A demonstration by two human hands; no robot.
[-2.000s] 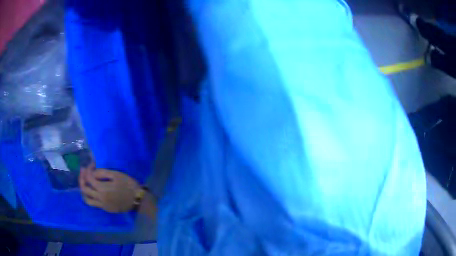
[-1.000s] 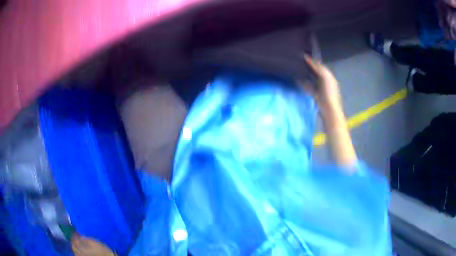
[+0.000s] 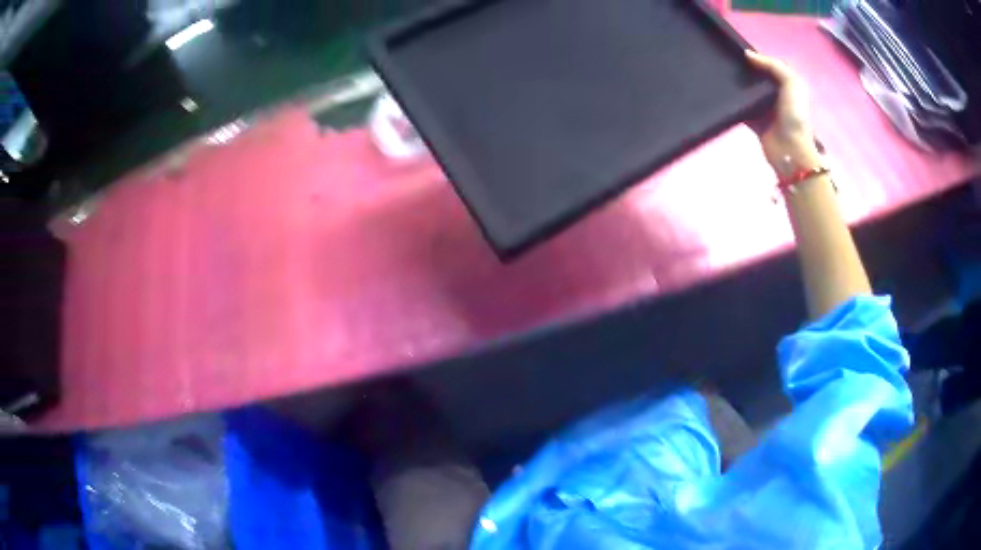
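Note:
My right hand (image 3: 788,111) grips the right edge of a large black rectangular tray (image 3: 581,102). The tray is tilted and held above the pink mat (image 3: 247,269), with its raised rim and bare inner face showing. A red band is on my right wrist. My left hand is not in view.
A blue bin (image 3: 282,483) with crinkled clear plastic bags (image 3: 156,483) stands below the mat's front edge at the lower left. A whitish round tub (image 3: 396,127) sits behind the tray's left side. Dark panels with clear sheets (image 3: 898,64) are stacked at the upper right.
The view has swung up from the bin and floor to the mat. My right hand, low beside my body before, now holds the black tray over the mat. My left hand has left the picture.

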